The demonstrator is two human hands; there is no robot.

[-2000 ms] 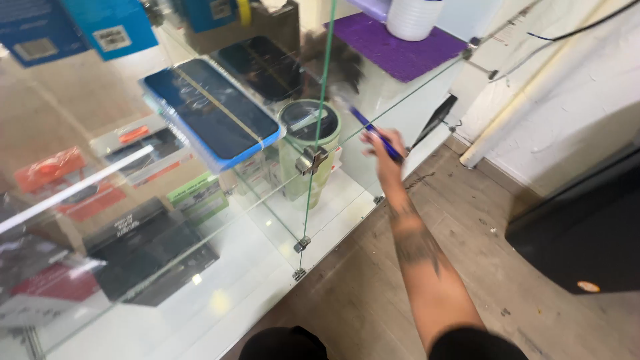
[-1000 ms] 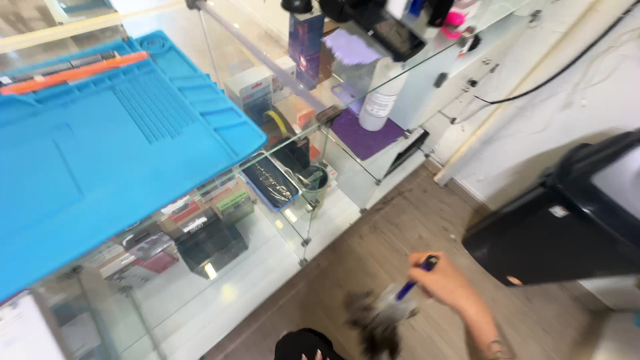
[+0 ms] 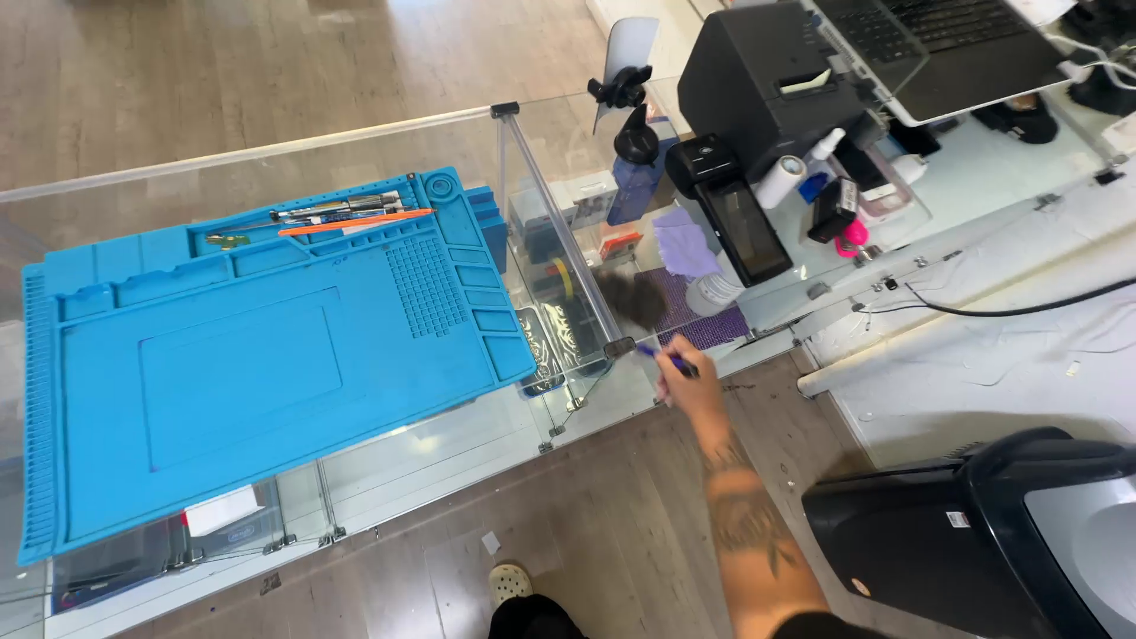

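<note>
My right hand (image 3: 688, 377) grips the blue handle of a feather duster, whose dark, blurred head (image 3: 632, 300) is at the glass display case beside a purple mat (image 3: 701, 327). A white tub (image 3: 713, 294) and a lilac cloth (image 3: 685, 244) lie at that mat. Just left of the hand is the case's corner clip (image 3: 619, 347). On the glass top to the left lies a blue silicone repair mat (image 3: 257, 373) with tweezers and screwdriver-like tools (image 3: 346, 211) in its upper tray. My left hand does not show.
A black box-shaped device (image 3: 768, 80), a handheld card terminal (image 3: 741, 213), a blue bottle (image 3: 635, 164) and a laptop (image 3: 950, 53) stand at the upper right. A black bin (image 3: 941, 524) is on the floor at the lower right. A black cable (image 3: 1021, 306) runs along the wall.
The duster was low over the floor one second ago; my right hand has since raised it to the case beside the purple mat. The view has shifted to show more of the counter top.
</note>
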